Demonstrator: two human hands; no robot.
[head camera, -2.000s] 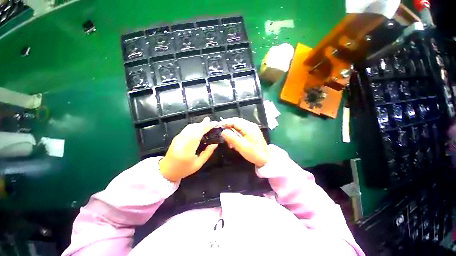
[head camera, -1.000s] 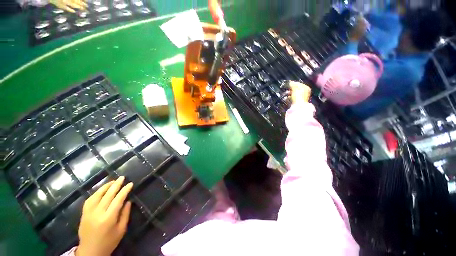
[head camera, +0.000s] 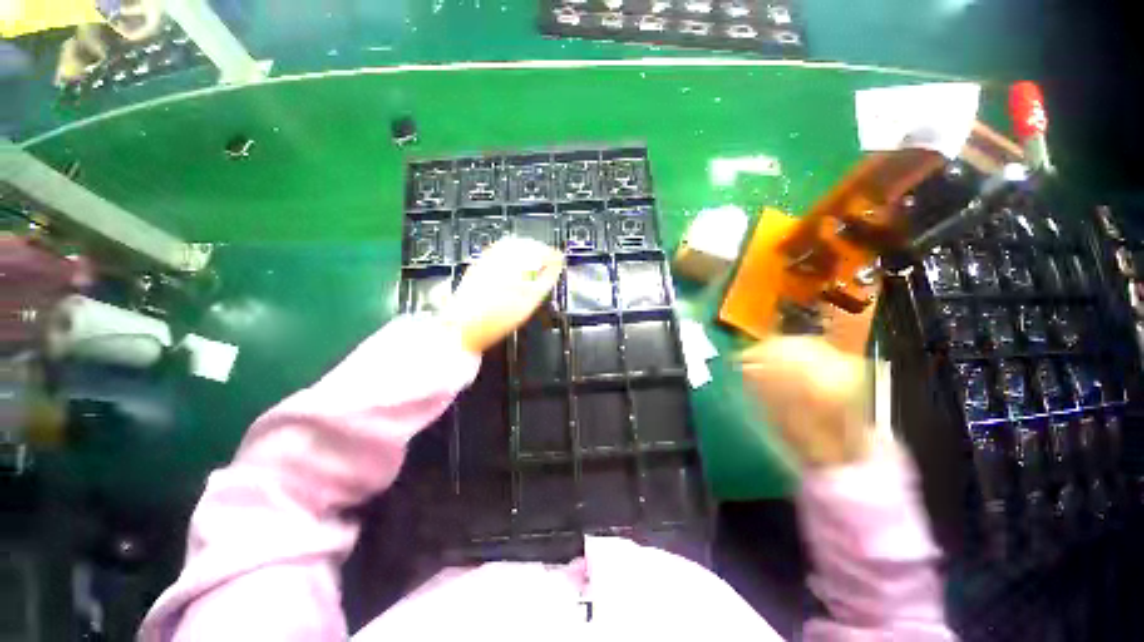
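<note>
The black compartment tray (head camera: 609, 383) lies in front of me, with square black modules (head camera: 581, 232) in its two far rows. My left hand (head camera: 502, 291) is over the tray's second and third rows, fingertips at the middle pocket; what they hold, if anything, is hidden. My right hand (head camera: 809, 389) is blurred, just in front of the orange press fixture (head camera: 765, 270); I cannot tell whether it holds something. The fixture's dark nest (head camera: 803, 319) shows just beyond my fingers.
Stacked supply trays (head camera: 1041, 376) stand at the right. A cream block (head camera: 713, 245) and white slips (head camera: 696, 351) lie between tray and fixture. A red-tipped item (head camera: 1027, 110) is behind the fixture. Two small dark modules (head camera: 403, 129) lie at the upper left. Another tray (head camera: 677, 23) is at the far edge.
The view has swung back left from the supply trays. My right hand has come from those trays to the fixture. My left hand has moved farther up the tray.
</note>
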